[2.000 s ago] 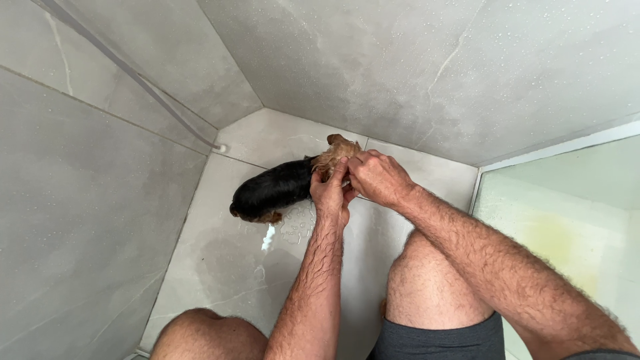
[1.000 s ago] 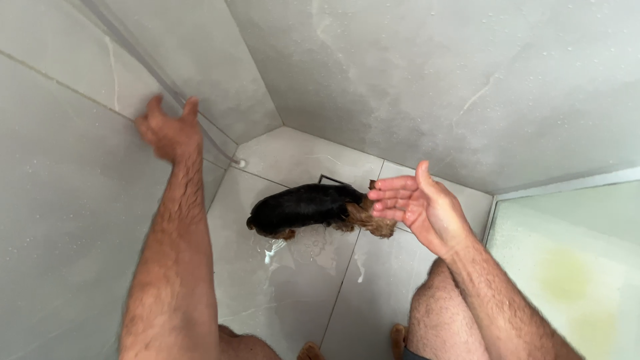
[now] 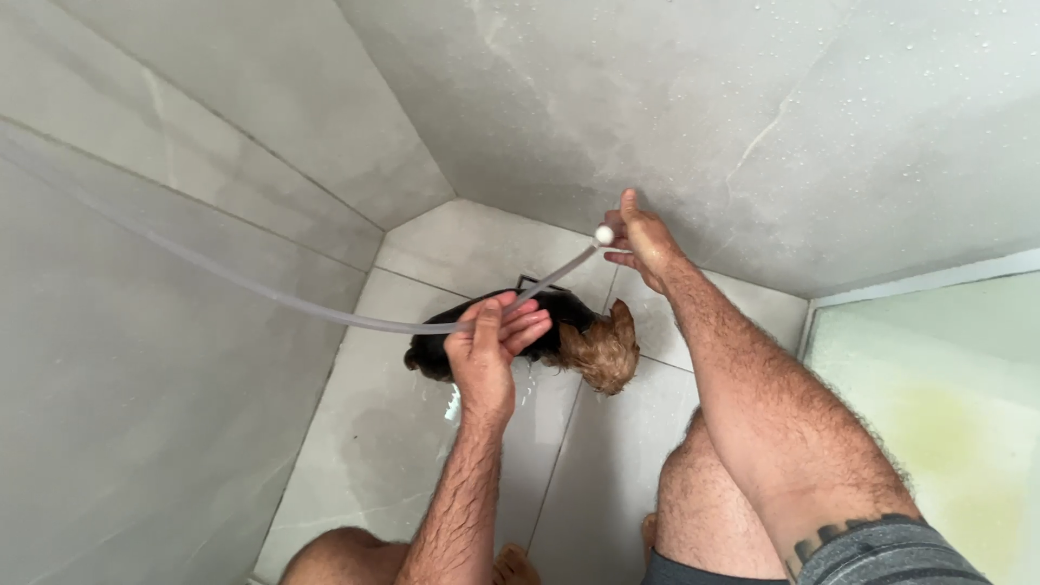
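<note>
A translucent flexible hose (image 3: 382, 325) runs in from the left edge to a small white ball-shaped end (image 3: 604, 236). My left hand (image 3: 491, 341) has the hose between thumb and fingers, above the back of a small wet dog. Black on its body and tan on its head, the dog (image 3: 605, 349) stands on the tiled floor with its head lowered to the right. My right hand (image 3: 642, 244) is at the white end, thumb raised and fingers partly behind it; whether it grips the end cannot be told.
Grey tiled walls (image 3: 617, 106) meet behind the dog, with water drops on the right one. A dark-framed floor drain (image 3: 540, 283) lies partly behind the dog. A frosted glass panel (image 3: 934, 406) stands at the right. My knees and feet flank the wet floor (image 3: 390, 455).
Two seconds ago both hands were at the dog's head; then they parted, the left reaching to the left wall. Now the left holds the hose above the dog, and the right is at its white end.
</note>
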